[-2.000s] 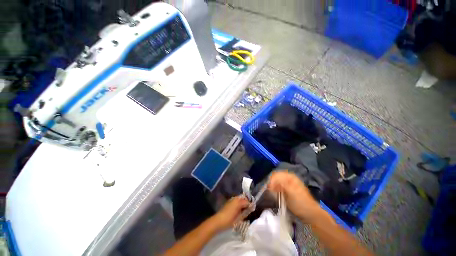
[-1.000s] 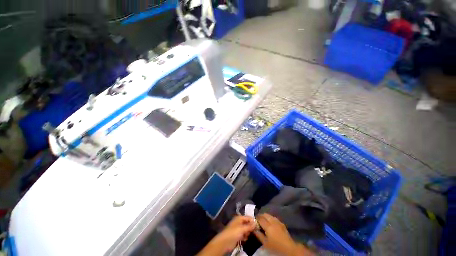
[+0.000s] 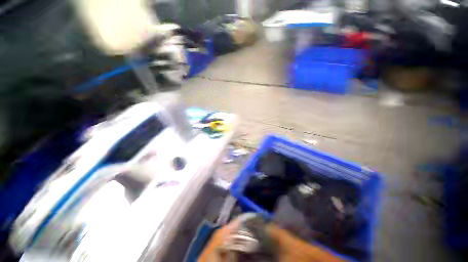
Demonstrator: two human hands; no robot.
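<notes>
The view is strongly blurred. My left hand (image 3: 216, 246) and my right hand (image 3: 295, 245) are close together at the bottom edge, partly cut off. Between them is a small dark grey cloth bundle (image 3: 262, 233) with a whitish tie (image 3: 244, 240). Both hands appear closed on it; the fingers cannot be made out. The blue crate (image 3: 377, 204) is just beyond and to the right of my hands, holding dark grey cloth pieces (image 3: 323, 210) with pale ties on them.
The white sewing machine (image 3: 77, 189) stands on its table (image 3: 169, 204) at left. Yellow-handled scissors (image 3: 218, 126) lie at the table's far end. Another blue crate (image 3: 326, 70) is farther back on the grey floor (image 3: 246, 102). A blue pad (image 3: 199, 240) is under the table edge.
The view has tilted up and blurred, showing more of the floor beyond. My hands stay together at the bottom edge, now larger and partly cut off, with dark cloth between them.
</notes>
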